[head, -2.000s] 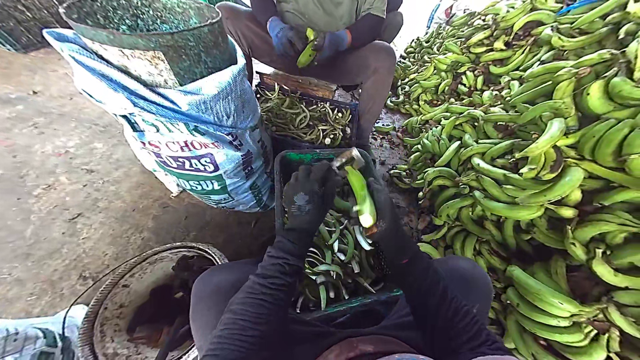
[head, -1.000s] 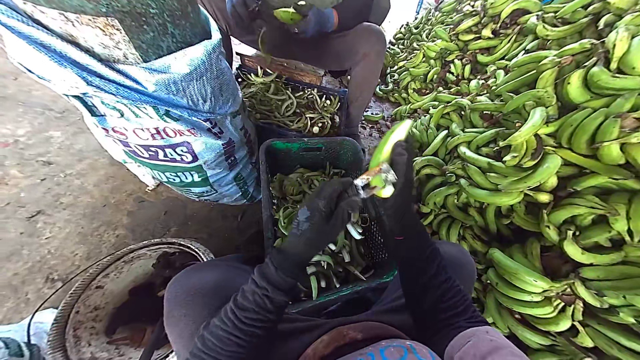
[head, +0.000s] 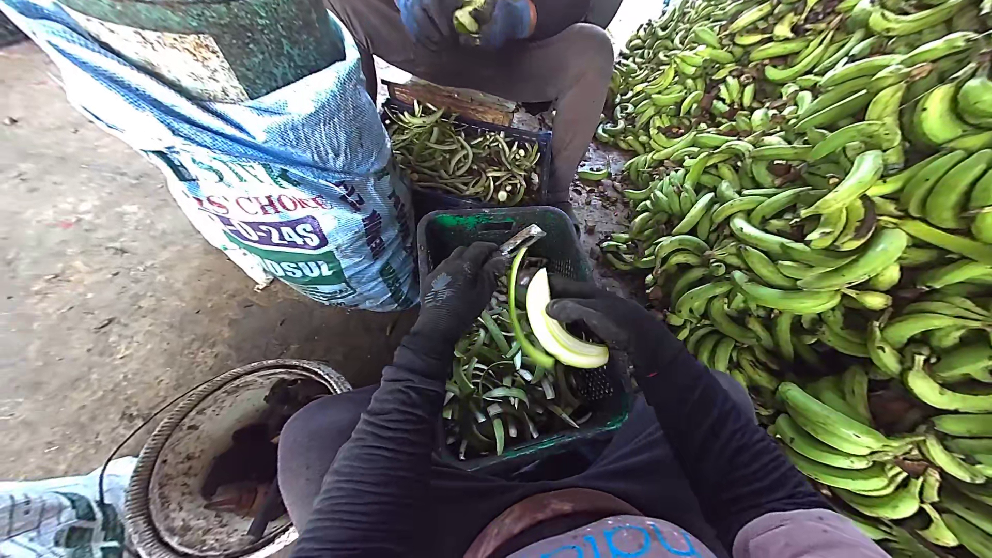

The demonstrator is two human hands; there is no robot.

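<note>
My left hand (head: 463, 283), in a dark glove, grips a short-bladed knife (head: 522, 239) whose metal blade points up and right. A long strip of green peel (head: 518, 310) hangs beside the blade. My right hand (head: 593, 310), also gloved, holds a partly peeled green plantain (head: 559, 329), its pale flesh facing left. Both hands are over a dark green plastic crate (head: 535, 456) that holds many peel strips (head: 508, 395). The knife's handle is hidden in my left glove.
A large heap of green plantains (head: 821, 263) lies on the right. A printed woven sack (head: 310, 194) around a drum (head: 287, 46) stands at left, above a dirty bucket (head: 147, 473). Opposite, a co-worker's gloved hands (head: 504, 23) hold a plantain behind another crate of peels (head: 465, 155).
The plantain in my right hand now shows a broad pale peeled side, where green skin showed earlier. A long peel strip has come away beside the knife.
</note>
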